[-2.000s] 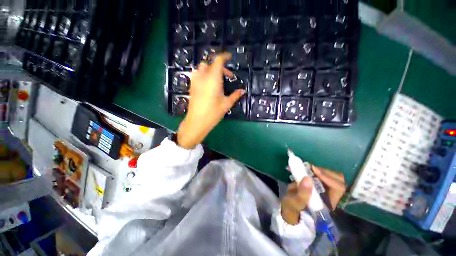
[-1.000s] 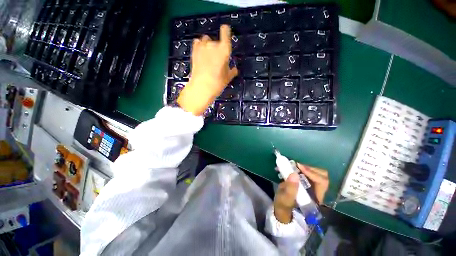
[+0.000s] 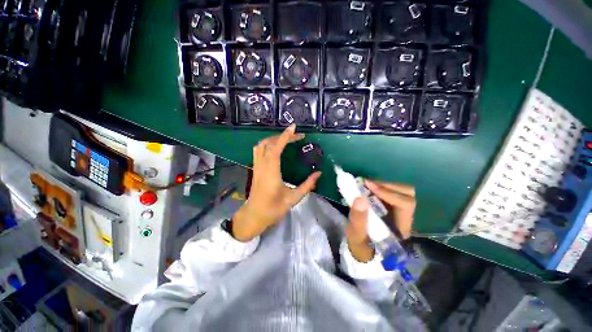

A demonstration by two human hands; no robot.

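Observation:
My left hand [image 3: 276,185] is over the near edge of the green mat, thumb and index finger spread around a black disc [image 3: 308,157] with a small white-outlined rectangle. The disc is held between these fingers. My right hand [image 3: 383,217] holds the white glue syringe [image 3: 356,194] like a pen, its thin needle pointing up and left, close to the right of the disc and apart from it. The black blister tray [image 3: 324,133] lies beyond my hands with black discs in its pockets; one visible pocket in its third column is empty.
Stacked black trays [image 3: 61,52] stand at the upper left. A white machine [image 3: 146,220] with a handheld control panel [image 3: 89,162] and red and green buttons is at left. A white sheet of small parts [image 3: 519,168] and a blue controller box [image 3: 574,214] are at right.
My left hand has come back from over the tray and now holds a disc near the mat's front edge. The syringe in my right hand is closer to my left hand. The view has shifted.

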